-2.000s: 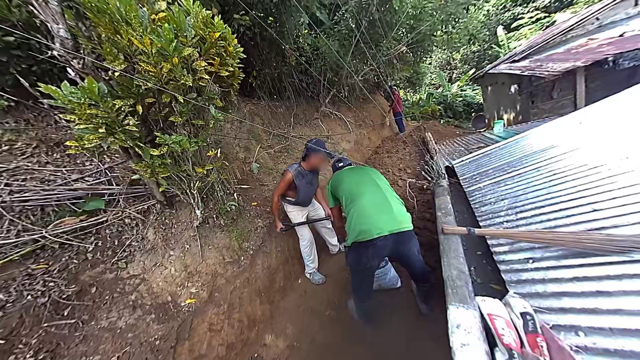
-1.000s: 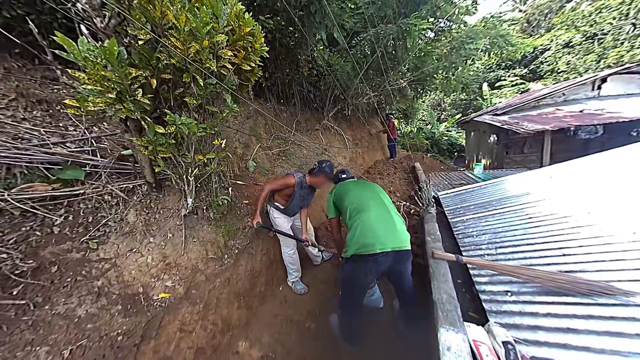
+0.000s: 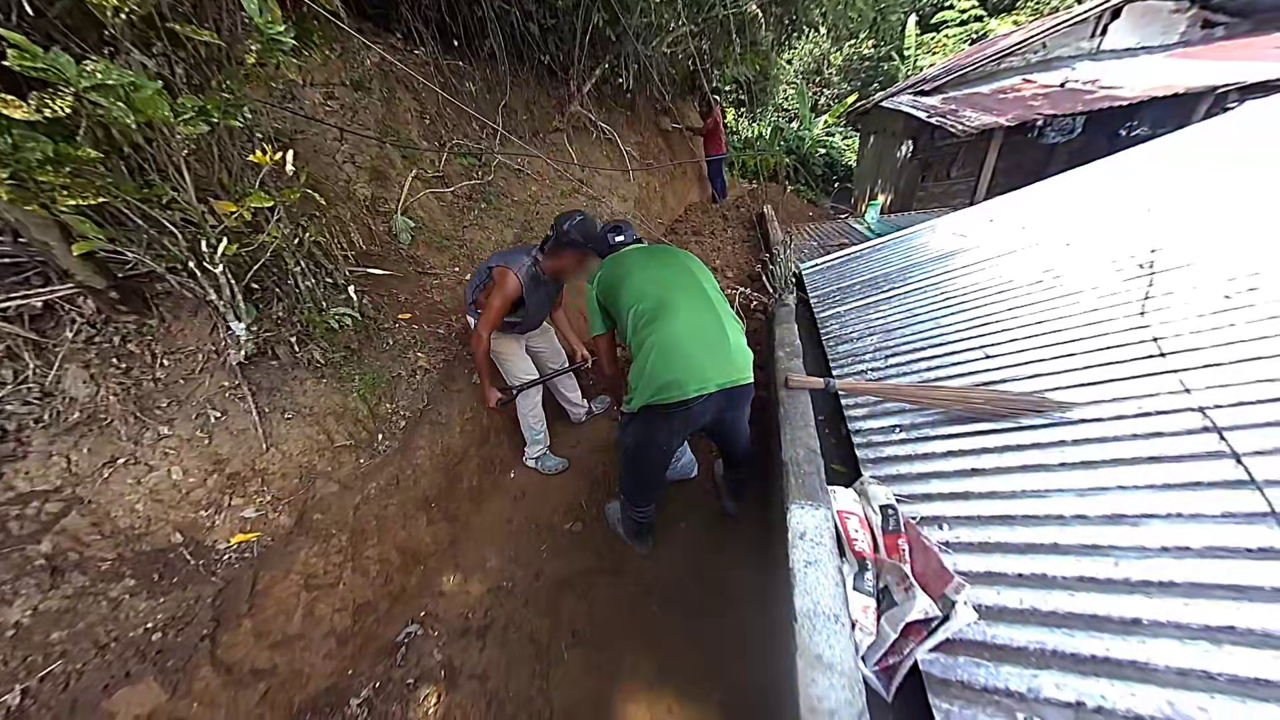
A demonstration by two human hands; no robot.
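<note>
Neither my left hand nor my right hand shows in the head view. Mid-view, a person in a grey sleeveless top and pale trousers [image 3: 525, 370] bends forward with both hands on a dark long handle [image 3: 545, 380]; the tool's far end is hidden. Close beside, a person in a green shirt [image 3: 675, 325] stoops with their back to me. A pale sack [image 3: 683, 463] shows partly between that person's legs. Farther back, a person in a red top [image 3: 713, 135] stands by the earth bank.
A concrete wall [image 3: 808, 520] runs along the right, beside a corrugated metal roof [image 3: 1090, 480]. A stick broom [image 3: 930, 393] lies across both. Crumpled printed sacks [image 3: 890, 590] rest near the wall. A steep earth bank [image 3: 340, 400] with shrubs rises at left; a cable [image 3: 480, 150] crosses above.
The person in the grey top, more upright two seconds ago, has bent down toward the person in green, with the handle still in hand.
</note>
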